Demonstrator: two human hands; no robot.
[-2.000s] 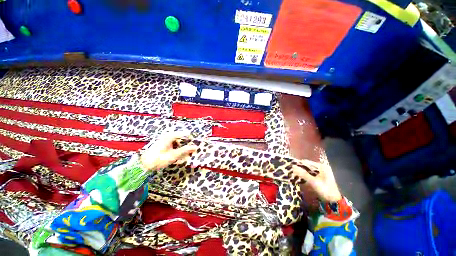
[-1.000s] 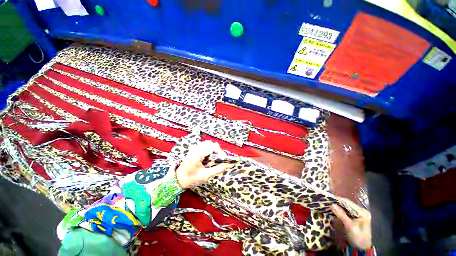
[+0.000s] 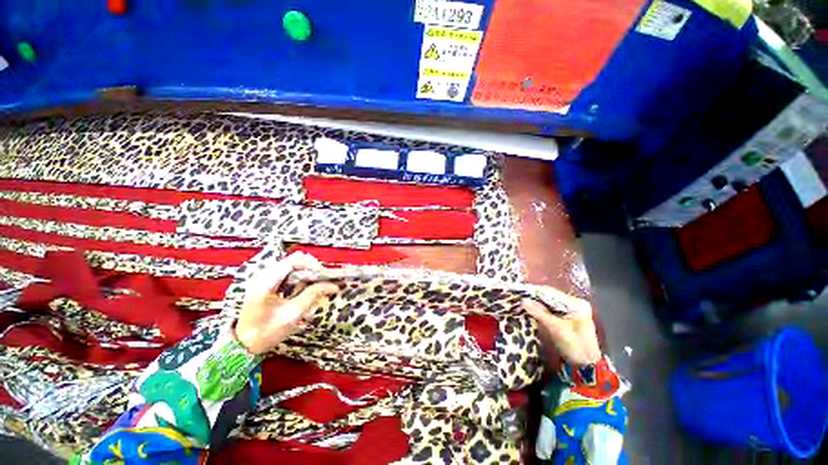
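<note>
My left hand [image 3: 277, 304] and my right hand [image 3: 565, 325] hold the two ends of a long stack of leopard-print strips [image 3: 418, 289], stretched level between them above the fabric. Its layered edge faces up. More leopard fabric [image 3: 182, 150] and plain red bands [image 3: 427, 225] cover the bed behind and to the left. A dark blue cutting die [image 3: 390, 173] with pale window-like openings lies on the fabric behind the strips. A short leopard piece [image 3: 309, 223] lies in front of the die. Tangled scrap [image 3: 318, 400] lies beneath and in front of my hands.
The blue press beam [image 3: 363, 64], with a red-orange sheet [image 3: 554, 50], crosses behind the bed. The brown-red pad [image 3: 543, 218] shows at the right edge. A control panel [image 3: 735, 182] with buttons stands at right. A blue tub [image 3: 726, 400] is on the floor at lower right.
The view has swung back to the right since one second ago. The held strips are now more level, with their layered edge turned up. Both hands still hold the ends.
</note>
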